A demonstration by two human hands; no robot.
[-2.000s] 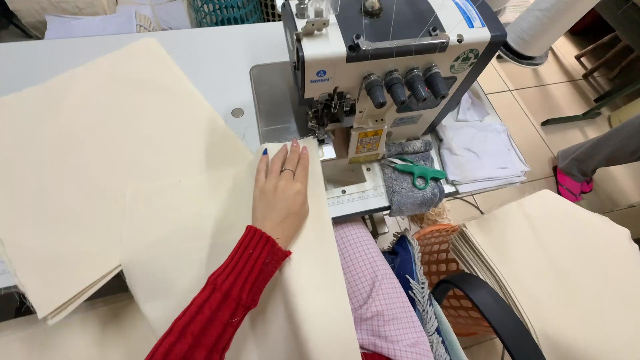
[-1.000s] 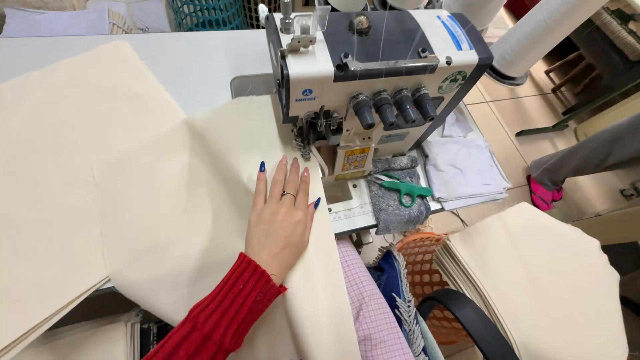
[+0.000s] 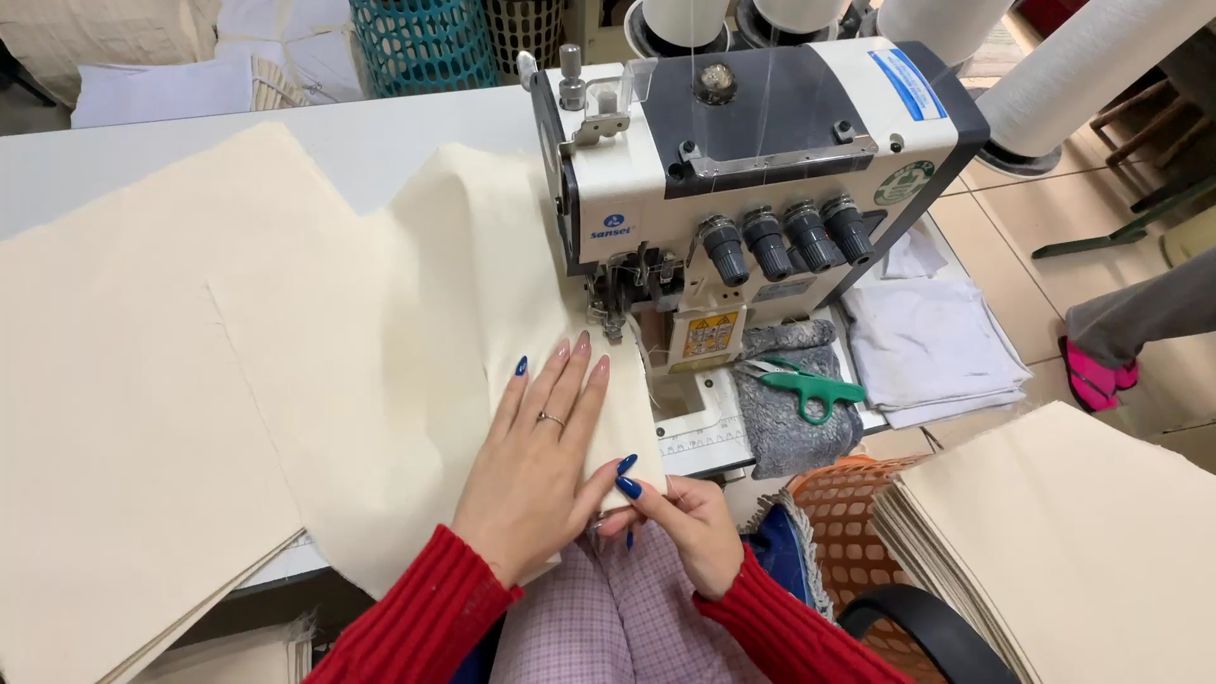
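Cream fabric [image 3: 408,285] runs across the table to the presser foot of an overlock sewing machine [image 3: 760,180]. My left hand [image 3: 541,446] lies palm down on the fabric just in front of the foot, fingers slightly apart. At the near corner of the cloth, my right hand [image 3: 689,522] pinches the edge between thumb and fingers, some of which are hidden beneath it. Green-handled thread snips [image 3: 812,388] rest on a grey fuzzy cloth [image 3: 803,442] right of the needle area.
Stacked cream fabric pieces lie at left [image 3: 123,408] and right [image 3: 1064,551]. An orange basket [image 3: 845,513] and black chair armrest [image 3: 931,627] are near my right arm. Folded white cloths [image 3: 931,351] sit beside the machine; thread cones [image 3: 1092,76] stand behind. A person's foot [image 3: 1097,375] shows at right.
My right hand has come into view and taken hold of the fabric's near corner. The fabric beside the machine has shifted, with its near end now close to my lap.
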